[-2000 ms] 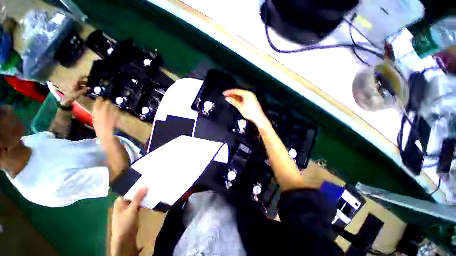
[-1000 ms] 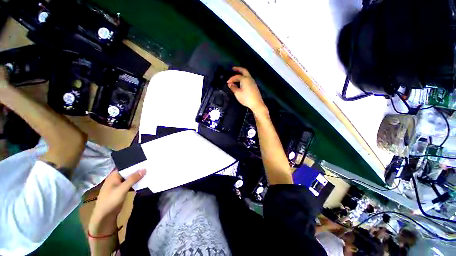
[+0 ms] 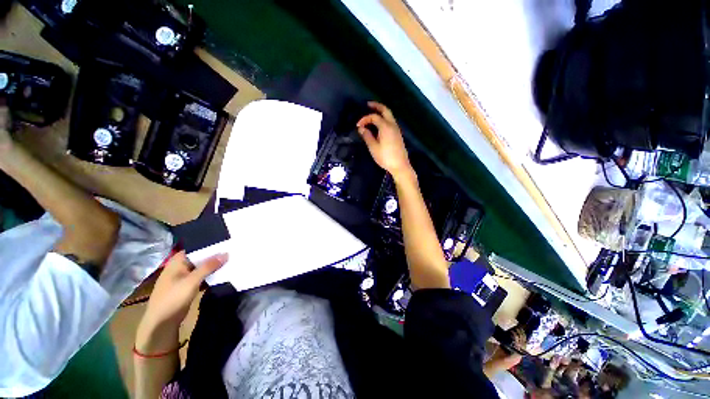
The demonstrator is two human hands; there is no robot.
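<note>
My left hand [image 3: 183, 280] holds the lower left edge of a white sheet [image 3: 280, 241], thumb on top. A black pad piece [image 3: 201, 231] lies at the sheet's left corner. My right hand [image 3: 383, 140] is over the upper end of a black housing [image 3: 336, 165] with a silver disc, its thumb and forefinger close together; whether a small part is between them cannot be told. A second white sheet [image 3: 268, 148] lies left of that housing. More black housings [image 3: 391, 204] sit under and beside my right forearm.
Several black housings [image 3: 185, 140] lie on the brown bench at upper left. Another person's arm and white sleeve [image 3: 78, 292] are at left. A raised white shelf [image 3: 498, 78] with a large black object [image 3: 630, 78] is at upper right. A blue box [image 3: 471, 278] stands right.
The view has shifted and come closer since the earliest frame. My left hand still holds the white sheet. My right hand stays near the same housing, fingers slightly changed. The neighbour's arm has moved left.
</note>
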